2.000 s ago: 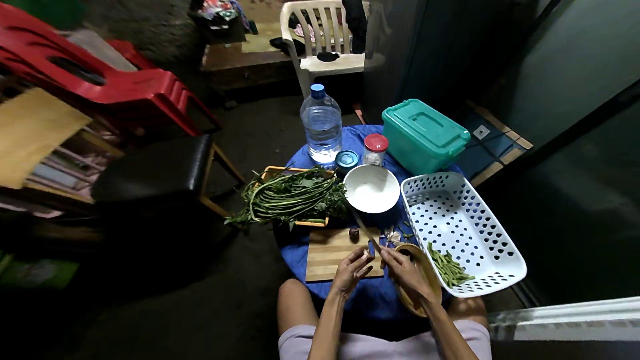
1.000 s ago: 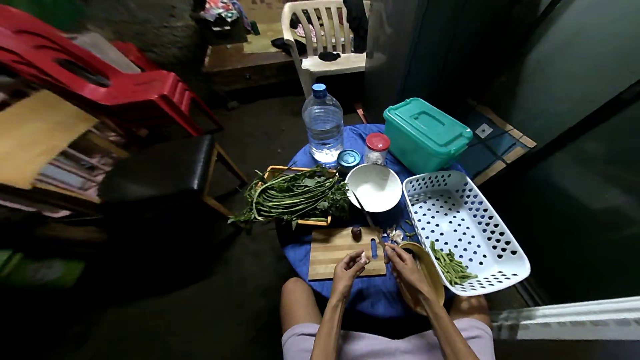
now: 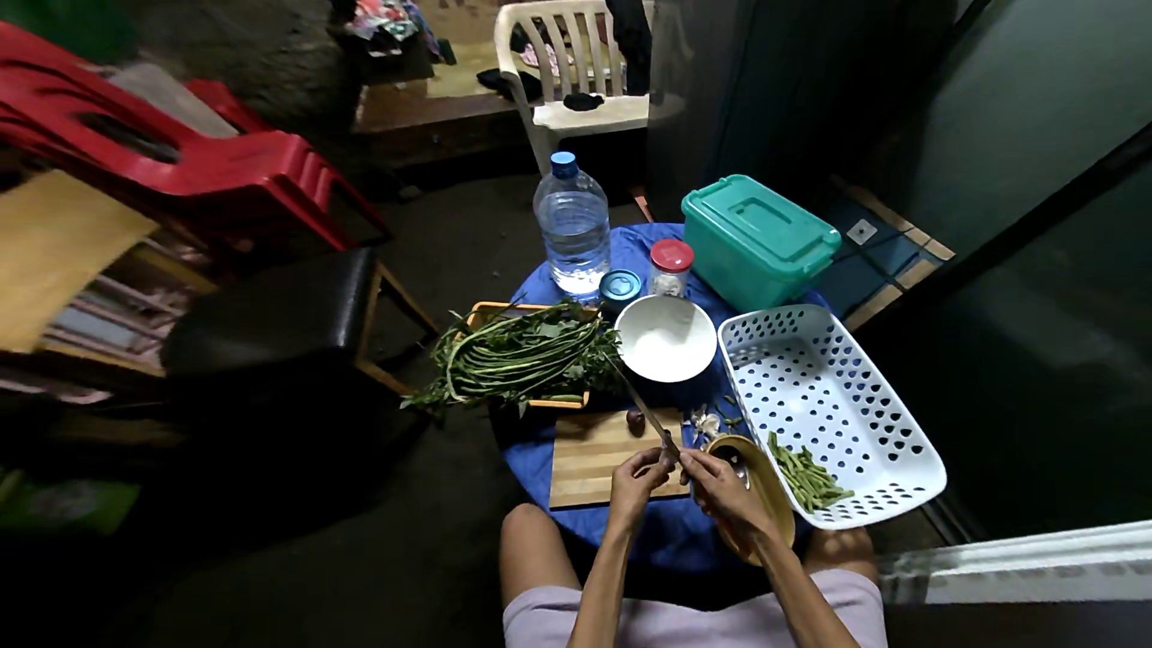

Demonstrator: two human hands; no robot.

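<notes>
My right hand [image 3: 717,483] grips a knife [image 3: 645,405], its blade pointing up and left above the cutting board. My left hand [image 3: 637,479] pinches a small item at the knife's near end, too small to name surely. Beneath lies a striped wooden cutting board [image 3: 576,468] with a small dark red onion [image 3: 635,421] near its far edge. Pale garlic pieces or peel [image 3: 706,423] lie right of the board. Beside my right hand stands a yellowish oval bowl [image 3: 772,486] with a shiny metal object inside. A white bowl [image 3: 666,340] stands beyond the board.
Long green beans and leafy greens [image 3: 531,355] fill an orange-rimmed tray at left. A white perforated basket [image 3: 864,409] holds cut green beans [image 3: 807,477]. Farther back stand a water bottle [image 3: 574,229], a blue-lidded jar [image 3: 620,286], a red-lidded jar [image 3: 670,265] and a teal lidded box [image 3: 760,238].
One second ago the knife's blade pointed lower, near my right hand; now it extends up and left over the board. Both hands have stayed close together at the board's near right side.
</notes>
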